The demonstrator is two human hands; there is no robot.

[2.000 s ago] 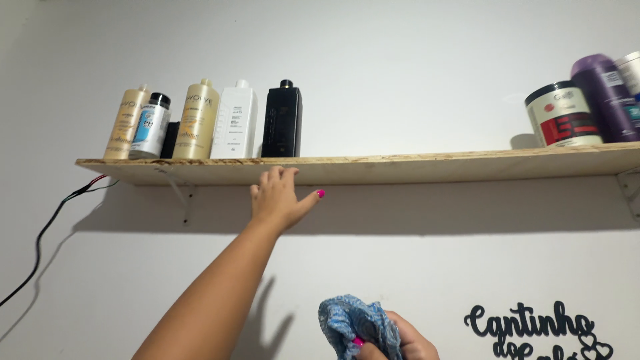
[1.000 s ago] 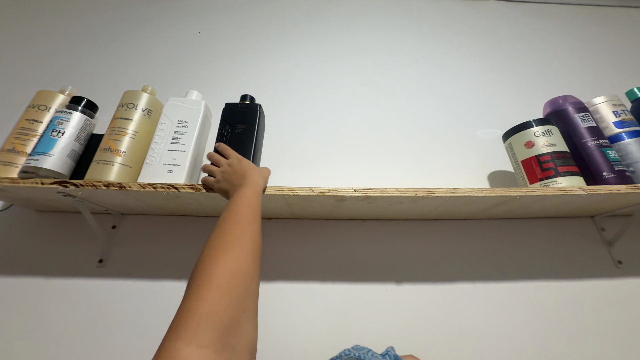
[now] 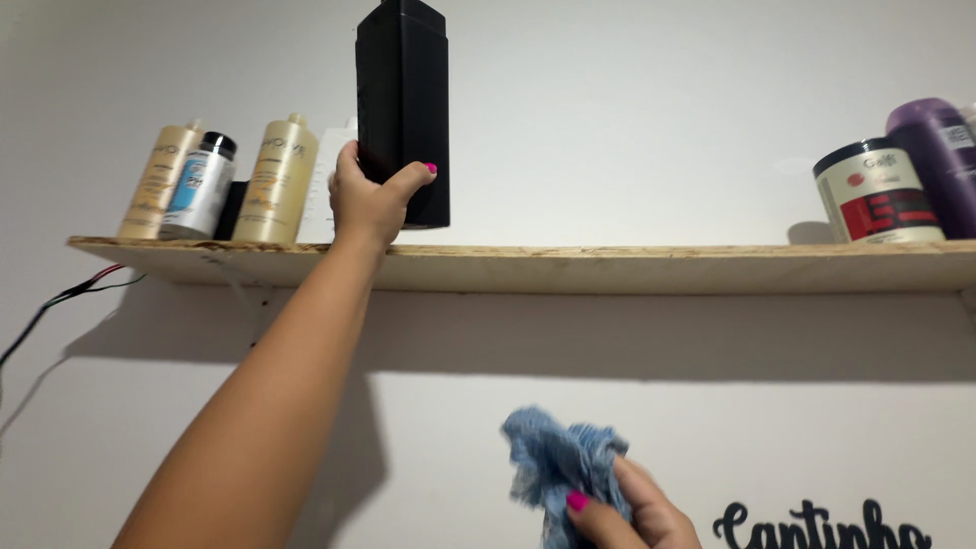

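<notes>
My left hand (image 3: 374, 194) is shut around the lower part of a tall black square bottle (image 3: 412, 114), which it holds upright, its base a little above the shelf's front edge. Behind that hand a white bottle (image 3: 320, 191) is partly hidden. My right hand (image 3: 637, 511), low in the view, pinches a crumpled blue cloth (image 3: 549, 457) between thumb and fingers, well below the shelf.
The wooden shelf (image 3: 610, 267) on the white wall bears two beige bottles (image 3: 276, 183) (image 3: 160, 183) and a white bottle with a black cap (image 3: 200, 191). A black-lidded jar (image 3: 881, 194) and a purple bottle (image 3: 934, 168) stand right. Cables (image 3: 57, 297) hang left; dark wall lettering (image 3: 823, 526) is below.
My left hand has taken hold of the black bottle and lifted it off the shelf, where it stood in both earlier frames. The right hand still holds the cloth.
</notes>
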